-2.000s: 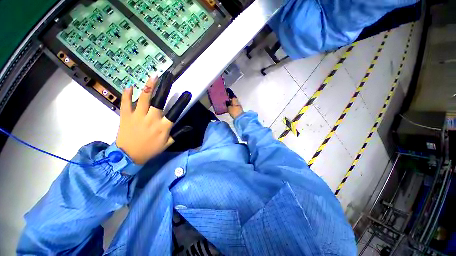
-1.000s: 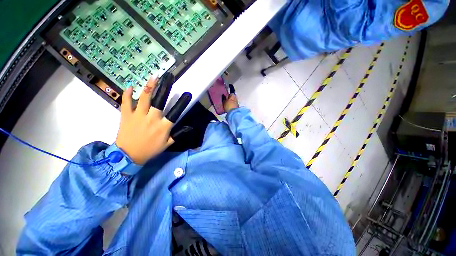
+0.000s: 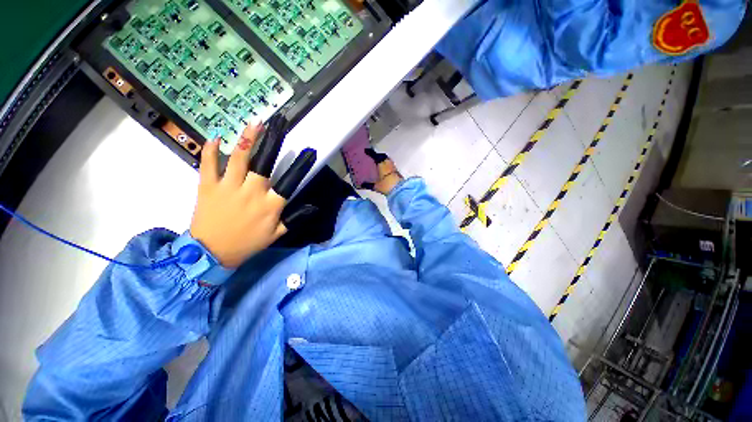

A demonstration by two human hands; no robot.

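A black carrier holds two pale green circuit board panels, one on the left and one on the right, with rows of small dark parts. My left hand is palm down with fingers spread; the bare fingertips lie at the carrier's near edge and lower board corner. Black cots cover its thumb and two fingers. It holds nothing visible. My right hand, small and low beside my body, holds a pink flat slab, perhaps a phone.
A silver rail runs beside the carrier. A blue cord leads from my left wrist strap. Another person's blue sleeve with a red badge is at the upper right. Yellow-black floor tape and metal racks lie to the right.
The carrier with its boards has shifted slightly up and right. The other person's sleeve has moved, and its red badge now shows. My left hand has stayed nearly still; my right hand has shifted slightly around the slab.
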